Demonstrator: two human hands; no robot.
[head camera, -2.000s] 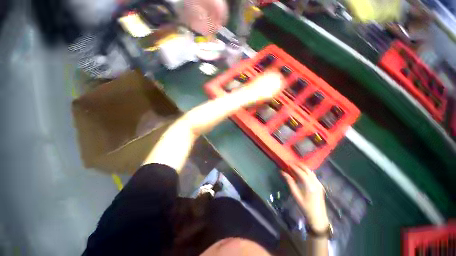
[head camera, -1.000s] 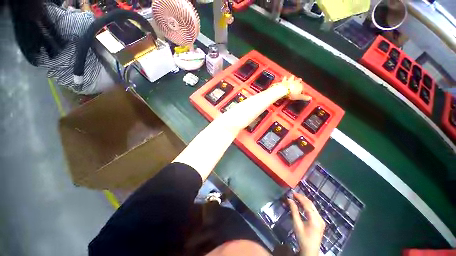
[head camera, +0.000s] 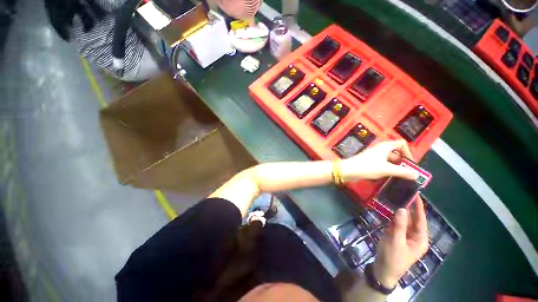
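A phone with a dark screen and pink-red edge (head camera: 396, 192) is held between both bare hands over the red tray's near end. My left hand (head camera: 383, 164), with yellow bands at the wrist, grips its upper end. My right hand (head camera: 407, 239), with a dark wristband, has its fingertips on the lower edge. The red foam tray (head camera: 277, 124) holds several phones, some dark-faced, others showing silvery rectangles and gold marks. One back-row pocket (head camera: 389, 106) is empty. My left hand hides part of the tray's near end. The clear parts tray (head camera: 449, 236) lies partly under my right hand.
An open cardboard box (head camera: 165, 135) stands below the bench's left side. A pale bottle (head camera: 280, 40), a white box (head camera: 206, 44) and the fan's base (head camera: 248, 36) are beyond the tray. Another red tray (head camera: 507, 50) is across the white stripe. A person in striped clothing (head camera: 121, 56) is upper left.
My left hand has come back from the red tray's back row with a phone, leaving a pocket empty. My right hand has moved up from the clear tray to the phone. The view has shifted.
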